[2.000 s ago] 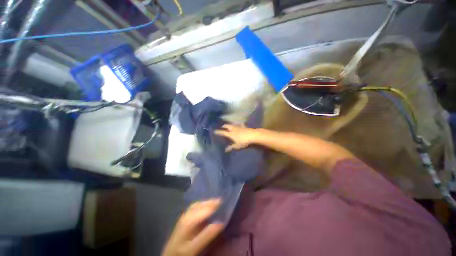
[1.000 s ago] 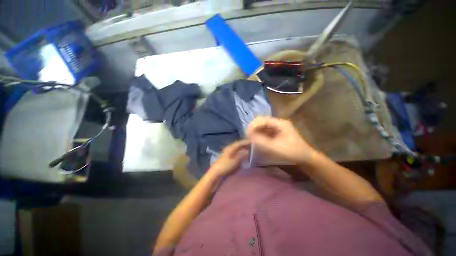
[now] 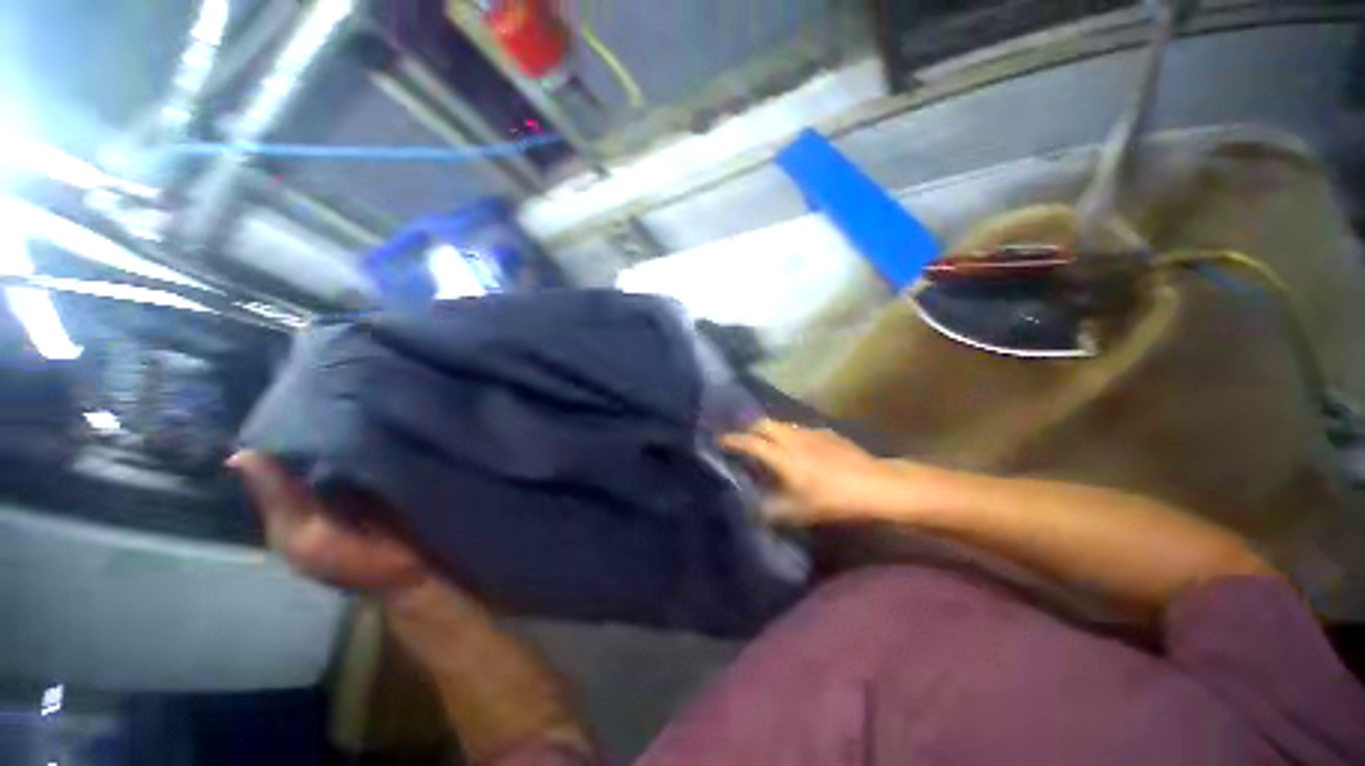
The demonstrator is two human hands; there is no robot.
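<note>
A dark navy jacket (image 3: 524, 434) is held up in front of me, bunched in folds, with a pale lining edge along its right side. My left hand (image 3: 337, 531) grips its lower left end, with part of the fingers hidden by the cloth. My right hand (image 3: 801, 472) holds its right edge by the pale lining. Both hands are bare and somewhat blurred.
The steam iron (image 3: 1011, 299) rests on the tan padded board (image 3: 973, 397), with a yellow hose and a whitish strap. A blue bar (image 3: 861, 210) lies at the back. A blue crate (image 3: 449, 252) is behind the jacket. A brown box is at lower left.
The jacket has been lifted off the table and moved left and spread between the hands. My left hand has moved far left to its other end. The view has turned left.
</note>
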